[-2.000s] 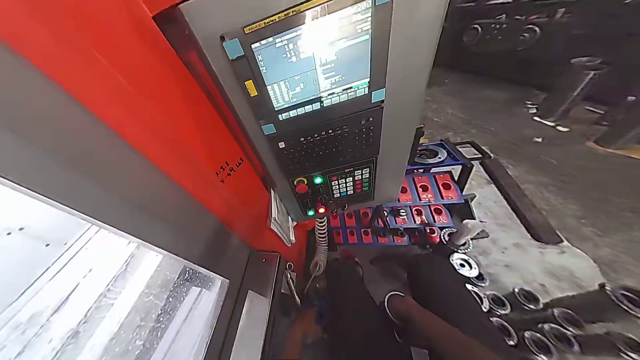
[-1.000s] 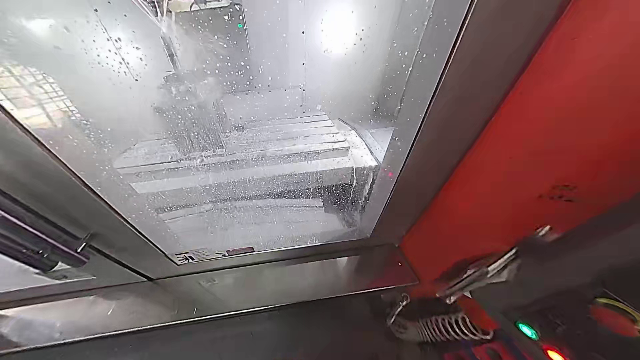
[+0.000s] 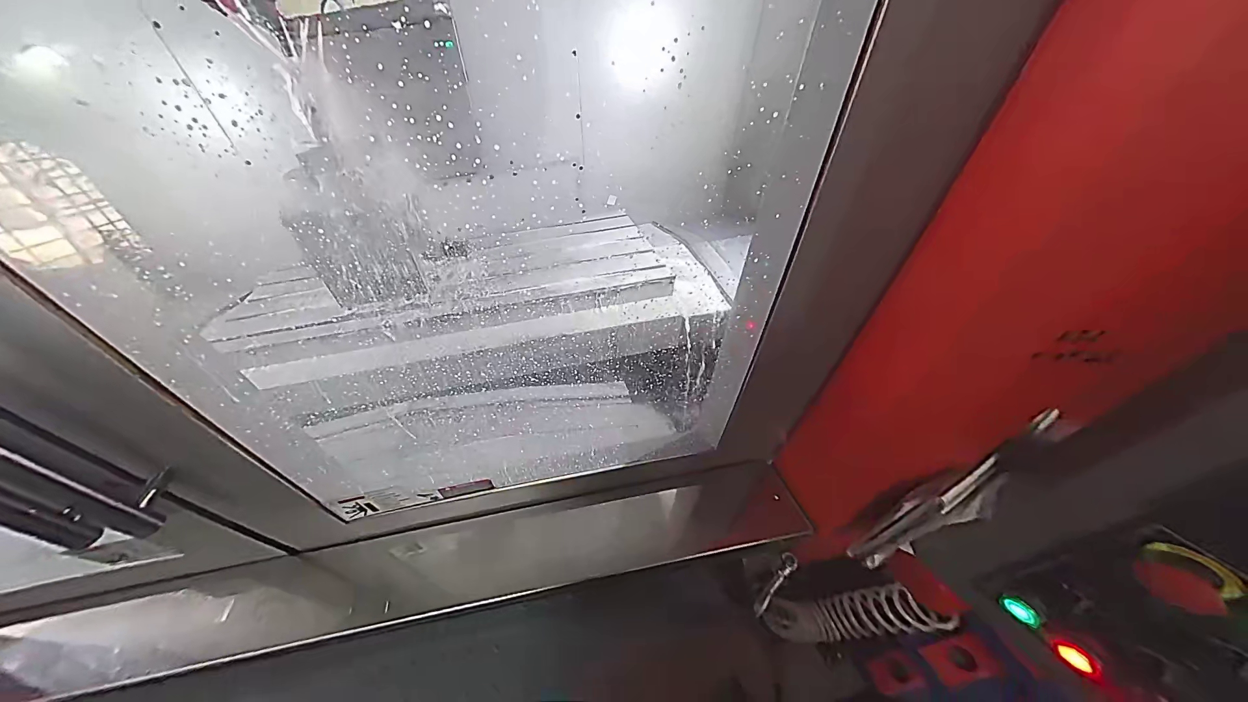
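Neither of my hands shows in the head view now. Behind the wet window of a milling machine's door, a slotted metal machine table [image 3: 585,263] is splashed with coolant. A dark metal block [image 3: 356,249] stands on the table under the spray, its outline blurred by droplets. To the lower right is part of the control panel, with a lit green button [image 3: 1021,611], a lit red button [image 3: 1076,658] and a red knob with a yellow ring [image 3: 1185,580].
The steel door frame [image 3: 838,244] borders a red machine panel [image 3: 1102,214]. A coiled cable [image 3: 868,614] hangs beside the control panel, below some papers [image 3: 936,507]. Red tool holders [image 3: 960,658] show at the bottom right. A dark door handle [image 3: 78,487] is at the left.
The view has swung left from the control screen to the machine window. Dark-clad legs and part of an arm, seen two seconds ago, are out of view. Coolant spray inside has shifted.
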